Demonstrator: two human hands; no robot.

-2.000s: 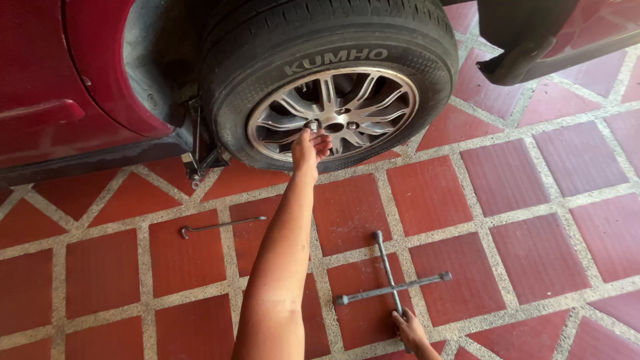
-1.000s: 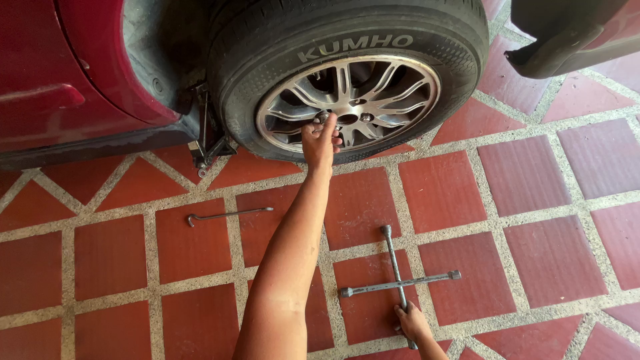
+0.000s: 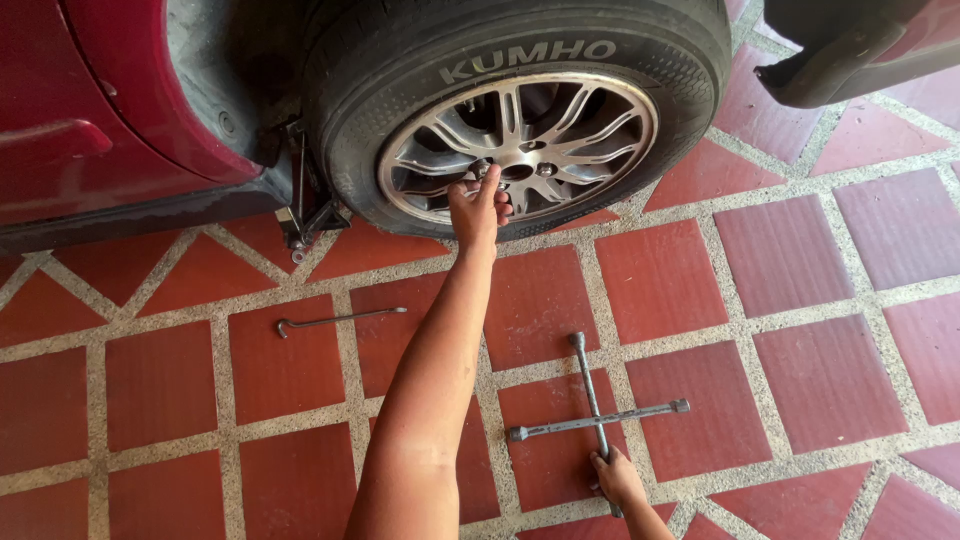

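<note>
My left hand (image 3: 480,206) is at the lower left of the alloy wheel (image 3: 512,112), its fingers at a lug nut (image 3: 480,168) beside the hub hole; whether they grip it is partly hidden by the hand. Another lug nut (image 3: 547,169) shows to the right of the hub. The Kumho tyre (image 3: 360,142) surrounds the rim. Low in the view, my right hand (image 3: 619,477) is closed around the near arm of a four-way lug wrench (image 3: 634,414) over the tiled floor.
A scissor jack (image 3: 307,210) stands under the sill of the red car (image 3: 97,97), left of the tyre. A hooked metal rod (image 3: 341,318) lies on the red floor tiles (image 3: 281,390). The dark bumper edge (image 3: 832,67) juts in at the upper right.
My left fingers have shifted slightly at the lug nut. My right hand keeps its hold on the wrench.
</note>
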